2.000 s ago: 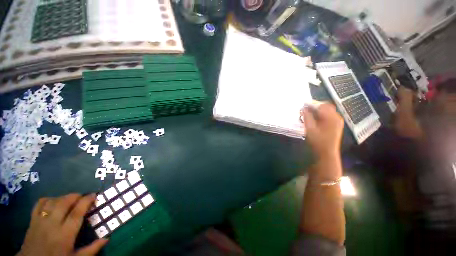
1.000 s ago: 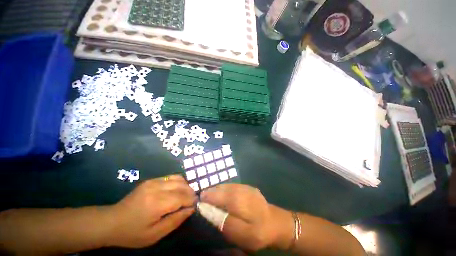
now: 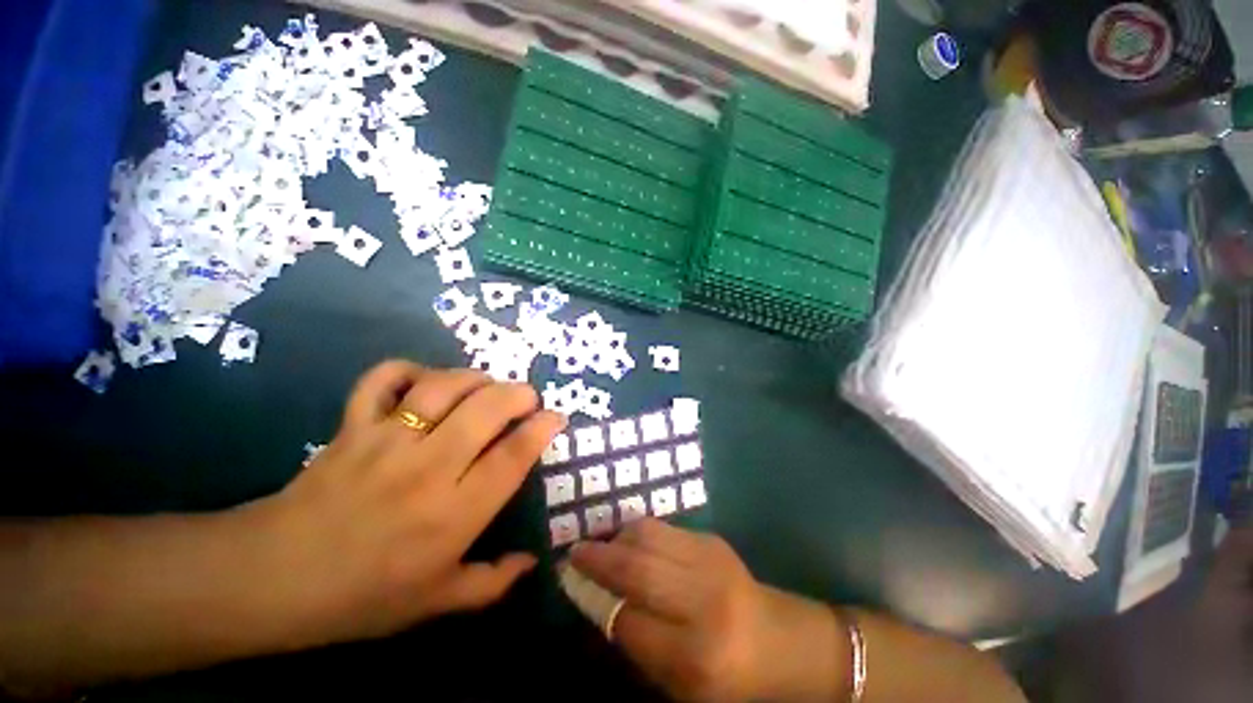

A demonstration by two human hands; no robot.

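Observation:
A PCB panel (image 3: 625, 462) lies in front of me with rows of white square components on it. My left hand (image 3: 426, 501) is at the panel's left side, its fingers apart near the left edge. My right hand (image 3: 673, 597), with a white wrap on a finger, has its fingertips at the panel's near edge, by the lower row. Whether something is between those fingertips is hidden. Loose holed white spacers (image 3: 220, 192) lie in a large pile at left and scatter up to the panel's far edge.
Two stacks of bare green panels (image 3: 605, 179) stand behind the panel. A white component tray stack (image 3: 1003, 343) is at right, with a narrow white carrier (image 3: 1168, 467) beyond. A blue bin (image 3: 69, 179) is at left; a perforated board (image 3: 797, 41) and a bottle cap (image 3: 939, 55) are at back.
The view has shifted closer. My right hand came from the tray to the panel. My left hand has moved from beside my right fingertips up along the panel's left edge, its fingers spreading.

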